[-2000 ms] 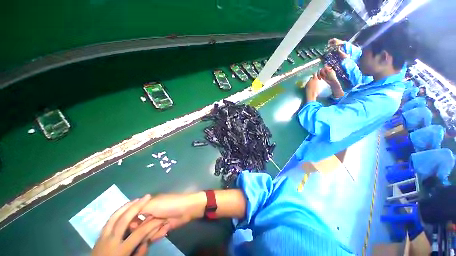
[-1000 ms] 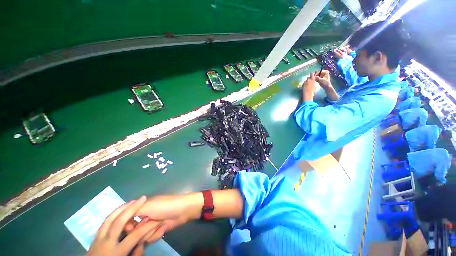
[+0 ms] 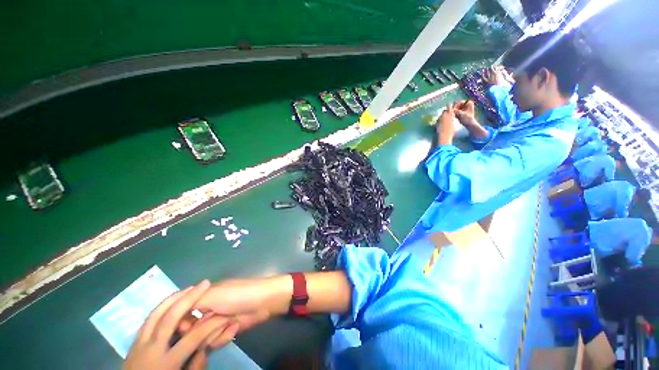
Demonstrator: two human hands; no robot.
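My left hand (image 3: 168, 334) and my right hand (image 3: 242, 298) are close together over a pale blue-white sheet (image 3: 119, 316). My right wrist wears a red band. A small white piece (image 3: 196, 313) shows between the fingers of my left hand. My right fingertips are mostly hidden behind my left fingers, so what they hold cannot be told. A heap of black parts (image 3: 343, 191) lies on the bench right of the hands. Several small white pieces (image 3: 231, 235) lie left of the heap.
Beyond the worn cream edge strip (image 3: 181, 208), the green belt carries open phones (image 3: 201, 140), some with a white bit beside them. A pale post (image 3: 419, 58) with a yellow foot stands at the strip. A person in a blue smock works at the right, hands raised over the bench.
The phones on the belt have shifted left in the picture. My hands stay together with the white piece between the fingers. The neighbouring person's hands have moved slightly.
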